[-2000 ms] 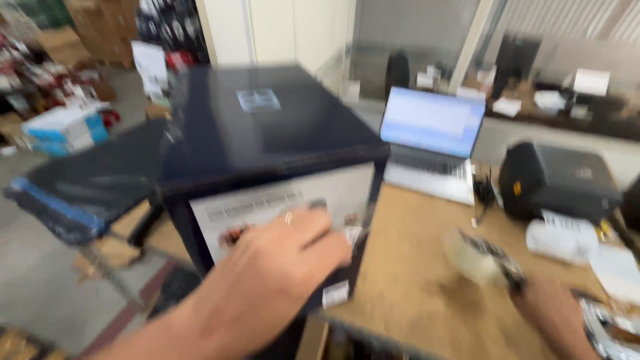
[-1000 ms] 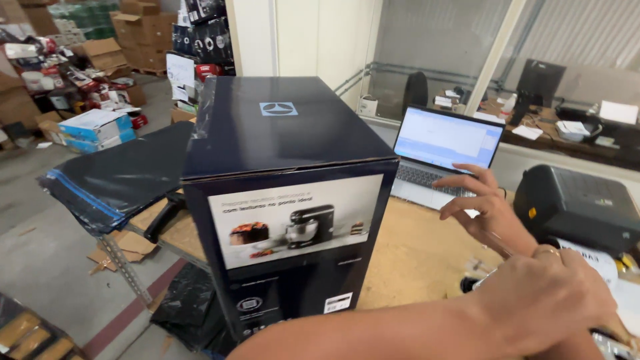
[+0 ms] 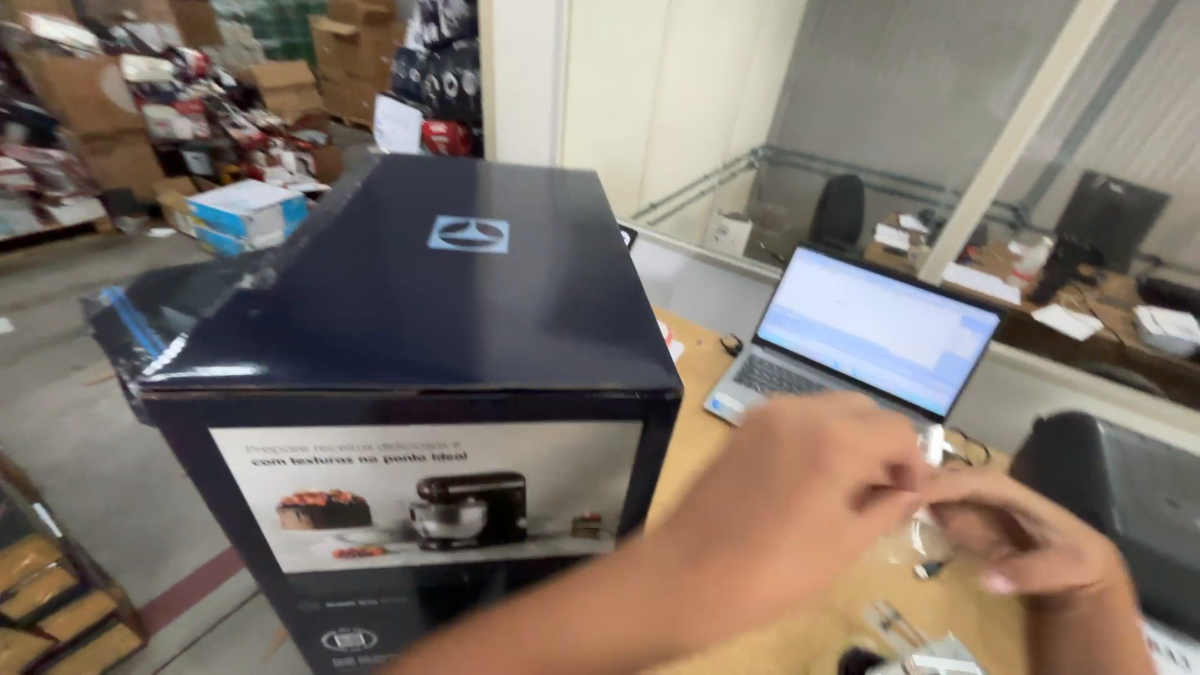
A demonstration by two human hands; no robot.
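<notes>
A dark blue cardboard stand mixer box [image 3: 422, 319] stands upright on the wooden table [image 3: 694, 450], with a mixer pictured on its near side. Right of the box, my left hand [image 3: 797, 497] is raised, its fingers curled in and blurred. My right hand [image 3: 1031, 534] meets it at the fingertips, over the table in front of the laptop [image 3: 872, 328]. A thin clear strip, perhaps tape, shows between and below the hands. Whether either hand grips it cannot be made out.
A black machine, perhaps a label printer [image 3: 1106, 487], sits at the right. Small items and a cable lie near the table's front. At the left are a black plastic bag [image 3: 150, 319], a blue and white box [image 3: 246, 216] and heaped cartons on the floor. Behind is a glass partition.
My left hand was on the box front two seconds ago and has moved right to meet my right hand. The tape roll seen earlier near the right hand no longer shows clearly.
</notes>
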